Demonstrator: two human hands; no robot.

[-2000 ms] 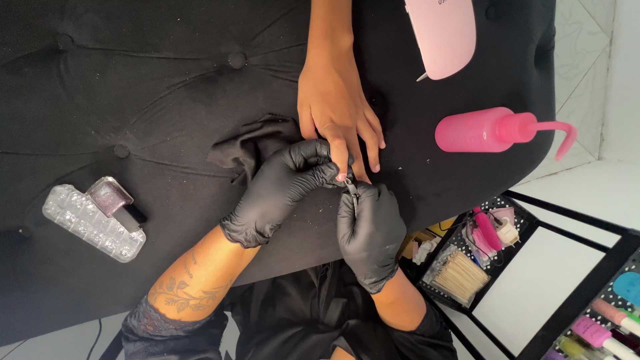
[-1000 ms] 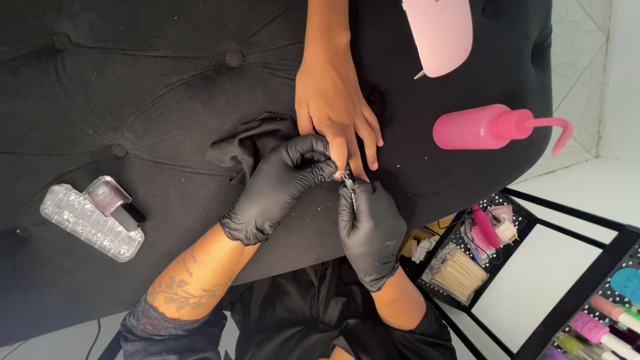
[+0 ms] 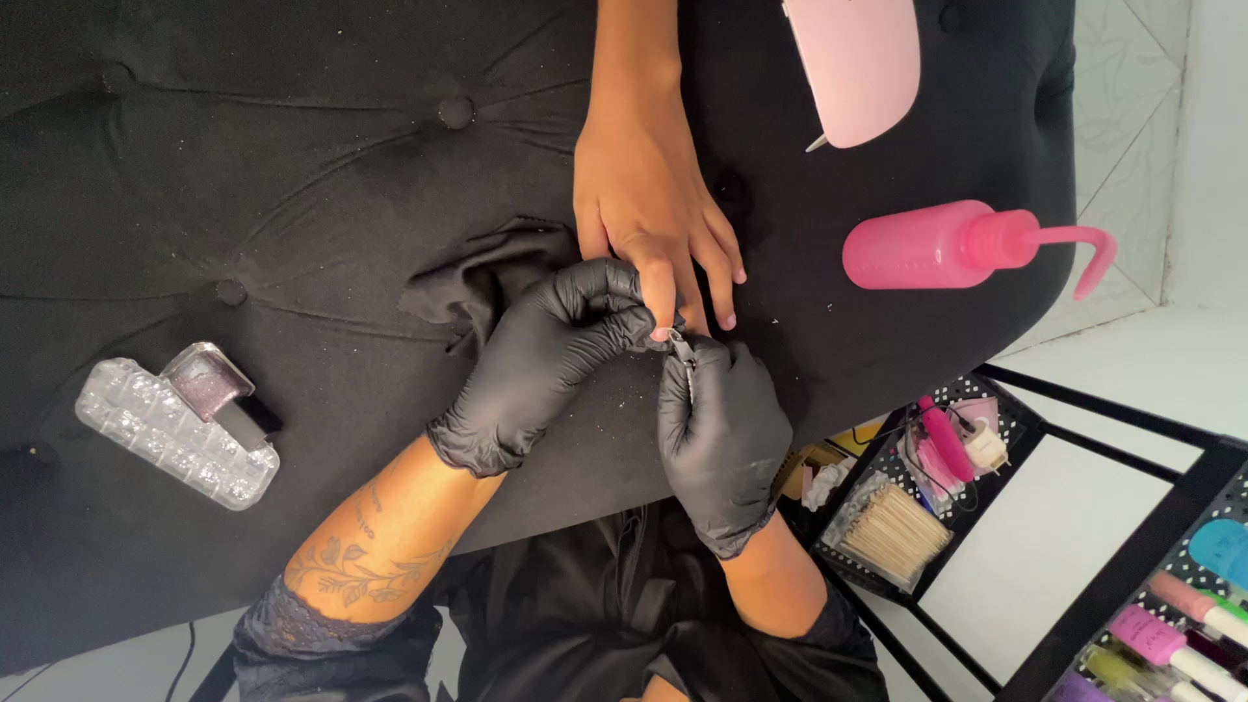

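Note:
Another person's hand (image 3: 639, 195) reaches in from the top, palm down with fingers spread, on the black tufted surface. My left hand (image 3: 546, 361), in a black glove, grips one of its fingers near the tip. In my gloved right hand (image 3: 726, 429) is a small metal nipper-like tool (image 3: 684, 353), its tip at that finger's nail. Most of the tool's handle is hidden by my fingers. A crumpled black cloth (image 3: 487, 278) lies beside my left hand.
At the right lie a pink squeeze bottle (image 3: 916, 246) with a bent spout and a pale pink device (image 3: 863, 68). Left are a clear compartment case (image 3: 175, 434) and a glitter polish bottle (image 3: 207, 380). A black-framed cart (image 3: 1102, 405) at lower right holds wooden sticks (image 3: 892, 531) and several bottles.

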